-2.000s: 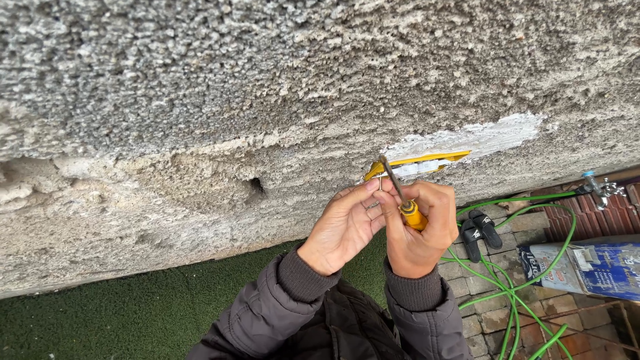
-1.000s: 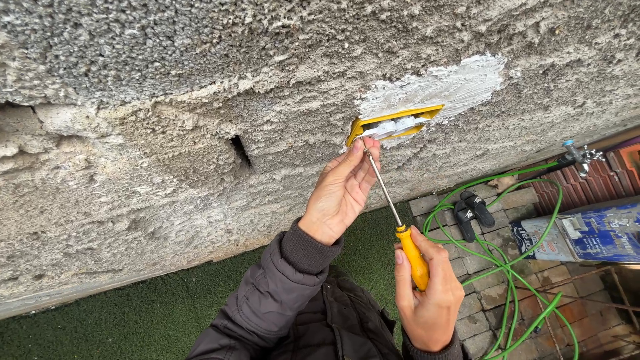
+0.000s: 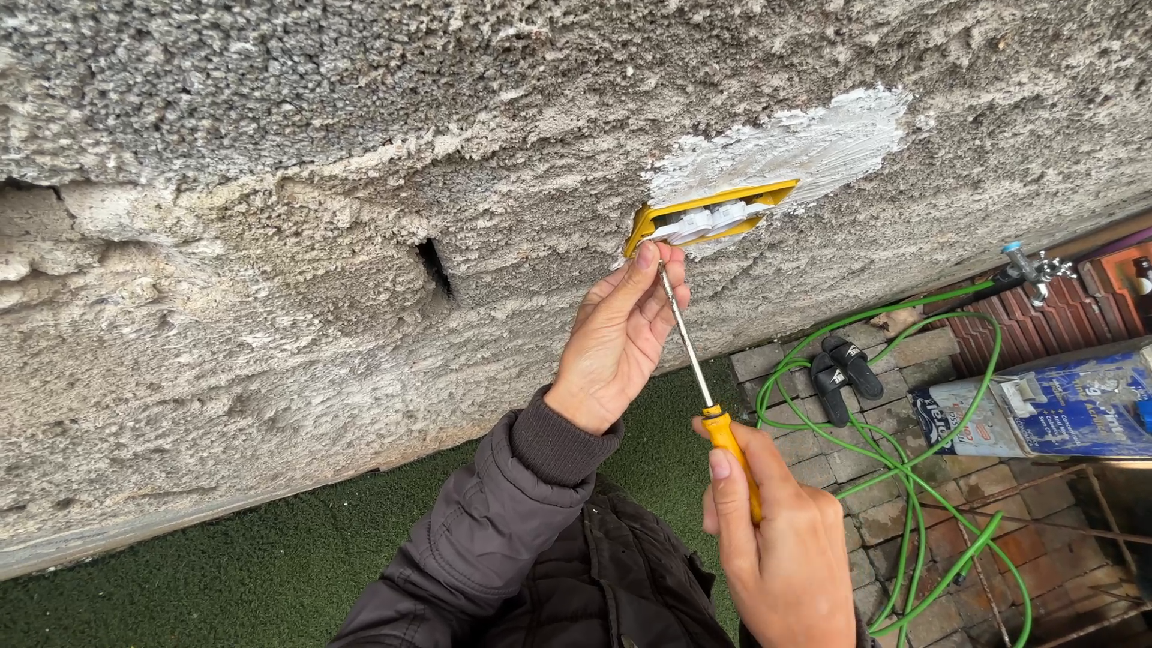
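A yellow electrical box (image 3: 776,193) is set in the rough concrete wall, with fresh white plaster (image 3: 810,144) above and beside it. White plastic fittings (image 3: 711,220) sit inside the box. My left hand (image 3: 621,333) is at the box's lower left corner, its thumb and fingers pinched around something small, mostly hidden, at the screwdriver's tip. My right hand (image 3: 783,531) grips the yellow handle of a screwdriver (image 3: 691,353), whose metal shaft points up to the left fingertips.
Green artificial turf (image 3: 225,549) runs along the wall's foot. On the right, over brick paving (image 3: 810,472), lie a looped green hose (image 3: 900,468), black slides (image 3: 846,369) and a blue-and-white container (image 3: 1071,405). A metal tap (image 3: 1035,274) is by stacked tiles (image 3: 990,337). The wall has a narrow hole (image 3: 435,267).
My right hand has moved back from my left hand and now holds the screwdriver by its handle, with the shaft stretched up to the left fingertips. My left hand has come up against the box edge.
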